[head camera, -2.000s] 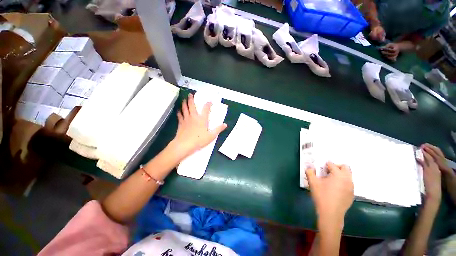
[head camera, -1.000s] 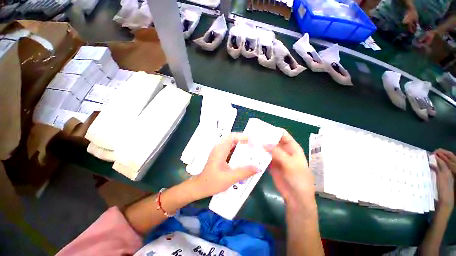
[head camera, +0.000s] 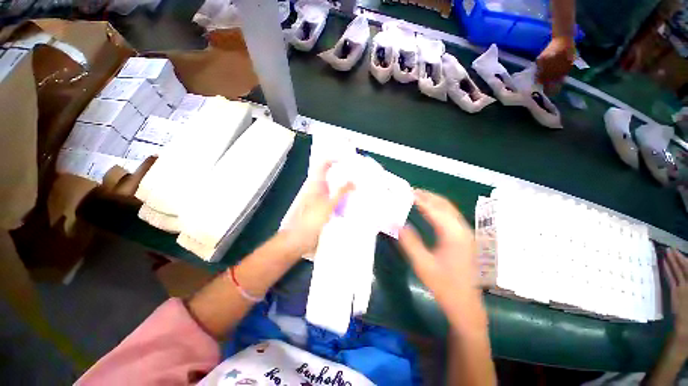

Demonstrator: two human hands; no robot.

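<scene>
A folded white card insert (head camera: pixel 343 260) hangs over the bench's near edge, its lower part split into two strips. My left hand (head camera: pixel 313 207) is on its upper left part, thumb and fingers against it. My right hand (head camera: pixel 437 241) is blurred, at the right edge of its upper flap; whether it grips is unclear. More white inserts (head camera: pixel 298 215) lie under and behind my left hand. A broad overlapping row of white folded pieces (head camera: pixel 569 252) lies at right, with dark barcode-like print at its left edge.
Two thick cream stacks (head camera: pixel 238 188) and a brown carton (head camera: pixel 68 45) of small white boxes (head camera: pixel 113 113) stand left. A metal rail (head camera: pixel 415 162) and post (head camera: pixel 264 60) border bagged products (head camera: pixel 407 60). Another person's hand (head camera: pixel 554 60) reaches near a blue bin (head camera: pixel 505 26); another hand is far right.
The insert has gone from one narrow piece between my hands to a wider shape with two hanging strips. My right hand moved slightly down. Another person's hand has reached over the bagged products.
</scene>
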